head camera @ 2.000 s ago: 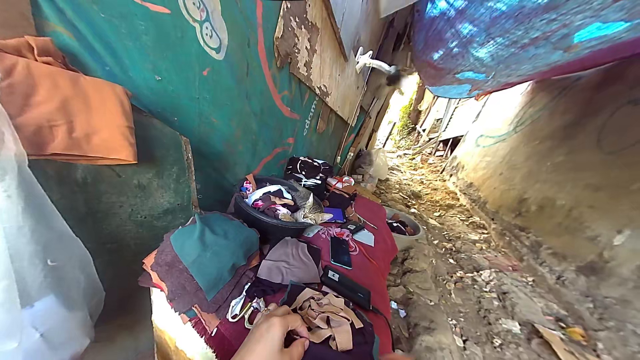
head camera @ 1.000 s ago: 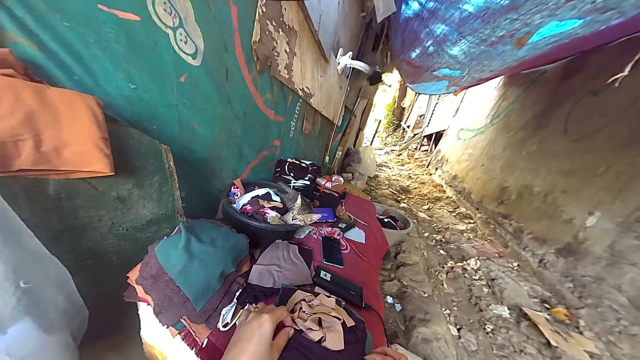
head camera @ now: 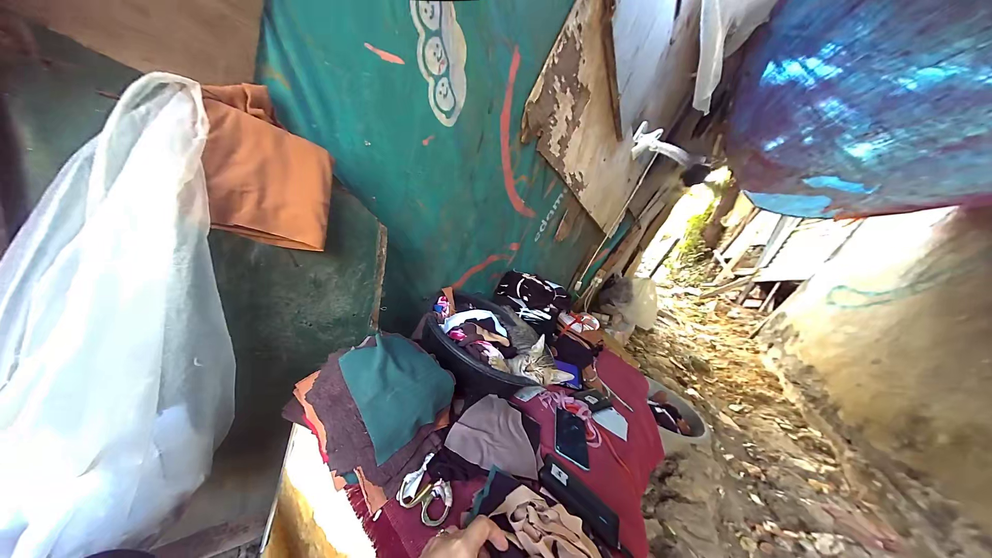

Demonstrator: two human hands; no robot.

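My left hand [head camera: 465, 539] is at the bottom edge, its fingertips at a dark cloth beside a heap of beige fabric strips [head camera: 542, 523]; whether they grip it is unclear. My right hand is out of view. Left of the strips lie scissors with pale wrapped handles [head camera: 426, 496]. A taupe fabric piece [head camera: 492, 434] lies above them, beside a stack of brown and orange cloths topped by a teal one [head camera: 395, 387]. A long black case or device [head camera: 580, 502] and a dark smartphone [head camera: 572, 438] rest on the red cloth [head camera: 632, 403].
A black basin [head camera: 457, 360] holds fabric scraps and a tabby cat [head camera: 535, 364]. A pale bucket [head camera: 690, 434] stands right of the red cloth. Translucent white plastic [head camera: 116, 349] hangs left, near folded orange cloth [head camera: 267, 174]. A blue tarp [head camera: 852, 108] hangs over the littered dirt path.
The view has swung left and up. My left hand has moved from the beige strips to the dark cloth's edge. My right fingertips, seen earlier at the bottom, are out of view.
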